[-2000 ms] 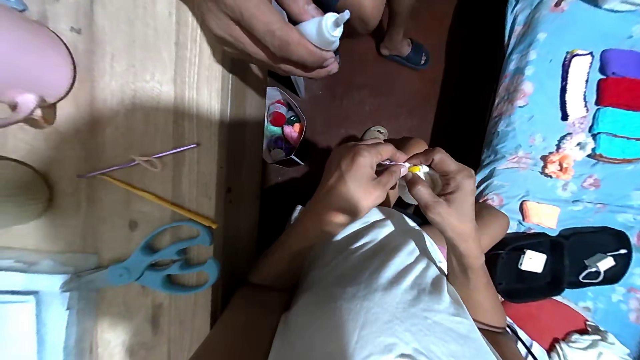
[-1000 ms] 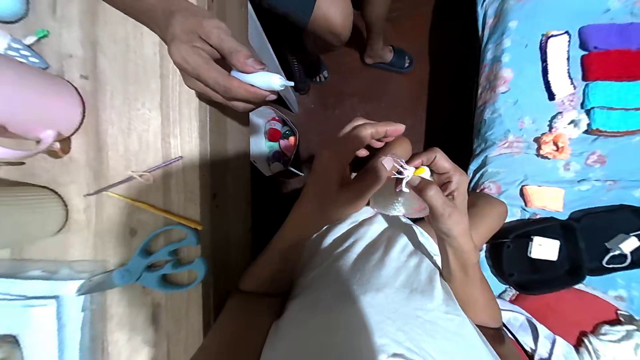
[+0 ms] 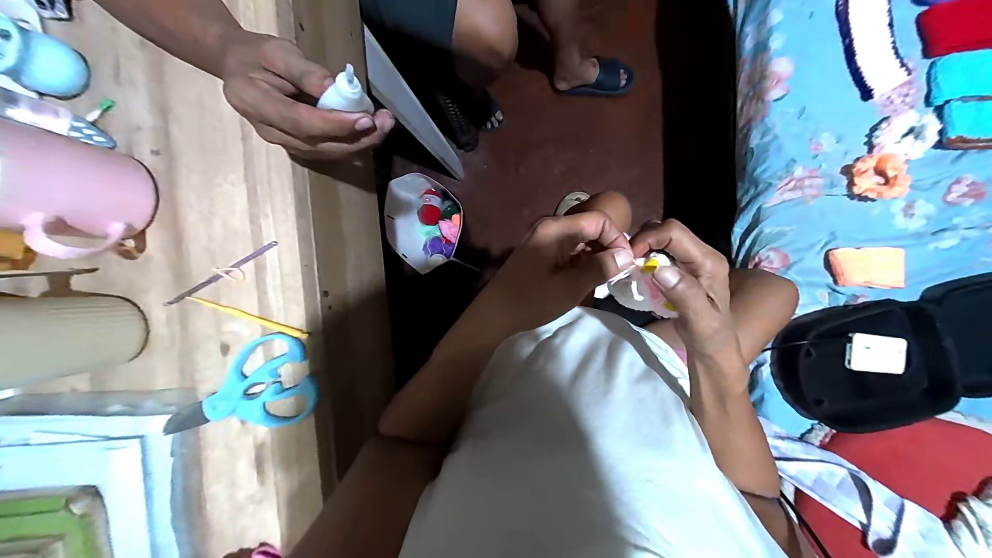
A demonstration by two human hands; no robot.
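Note:
Above my lap, my left hand (image 3: 570, 260) pinches white strands at the edge of a small white piece with yellow on it (image 3: 639, 291). On the other side of that piece, my right hand (image 3: 690, 279) grips it between thumb and fingers; the fingertips of both hands nearly meet. The exact form of the piece is partly hidden by my fingers. Over the wooden table, another person's hand (image 3: 302, 101) holds a white squeeze bottle (image 3: 346, 93) with its nozzle up. Blue-handled scissors (image 3: 260, 387), a yellow crochet hook (image 3: 248, 316) and a purple hook (image 3: 225, 271) lie on the table.
A pink mug (image 3: 77, 186) and a beige cylindrical container (image 3: 70, 329) stand at the table's left. A white container of colourful bits (image 3: 403, 225) sits beyond the table edge. Knitted pieces (image 3: 957, 31), an orange scrunchie (image 3: 881, 176) and a black case (image 3: 860, 395) lie on the floral cloth.
My left hand has come back close to my right after being farther apart a second ago. The other person's hand has turned the bottle so its nozzle points up.

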